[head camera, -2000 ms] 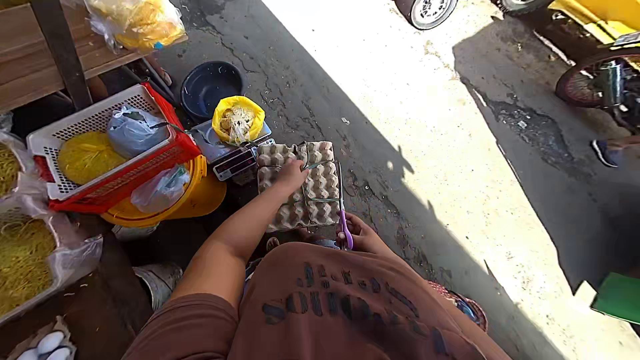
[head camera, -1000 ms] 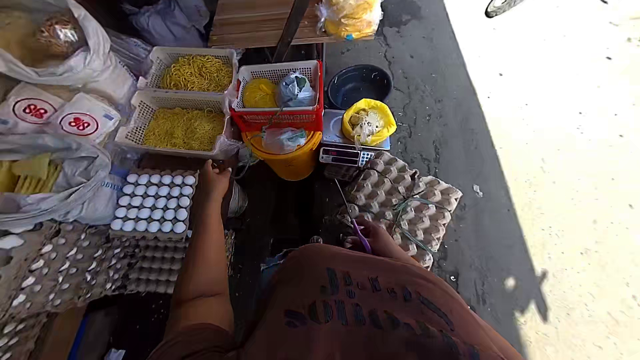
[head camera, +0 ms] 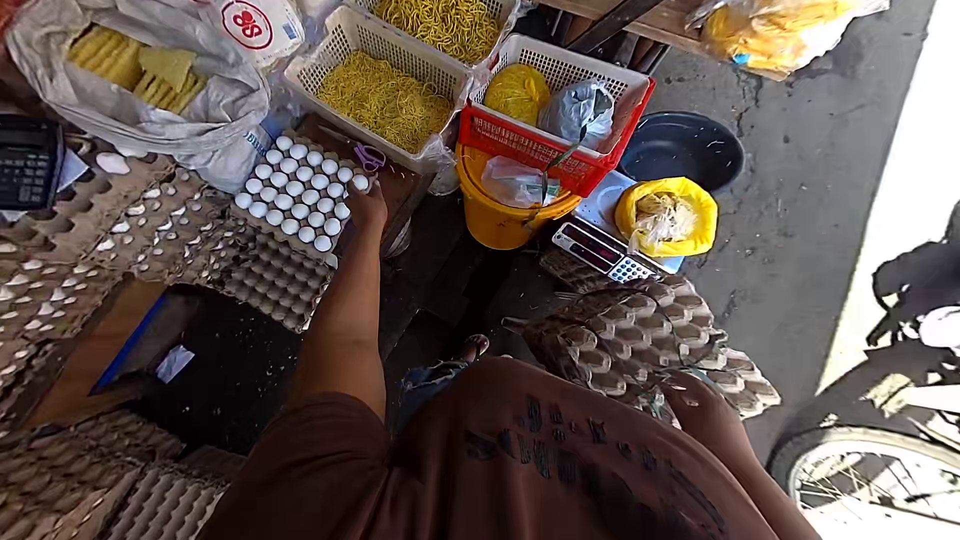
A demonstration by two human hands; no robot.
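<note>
My left hand (head camera: 365, 204) reaches to the right corner of a pulp tray of white eggs (head camera: 296, 191). Just beyond its fingertips, purple-handled scissors (head camera: 369, 157) rest beside the tray; the fingers' grip is unclear. At lower right, my right hand (head camera: 690, 397) grips a tied stack of grey pulp egg trays (head camera: 626, 330) at its near side, by the green string, with the fingers partly hidden. The stack hangs tilted beside my body.
Ahead stand crates of yellow noodles (head camera: 386, 101), a red crate (head camera: 517, 142) on an orange bucket (head camera: 495, 225), a digital scale (head camera: 600, 247) bearing a yellow bag (head camera: 701, 217), and a dark basin (head camera: 682, 150). More egg trays (head camera: 277, 277) lie left; a bicycle wheel (head camera: 877, 472) is lower right.
The scissors, in my right hand before, now lie beside the egg tray near my left hand. My left hand was on the tied trays two seconds ago. The view has swung left.
</note>
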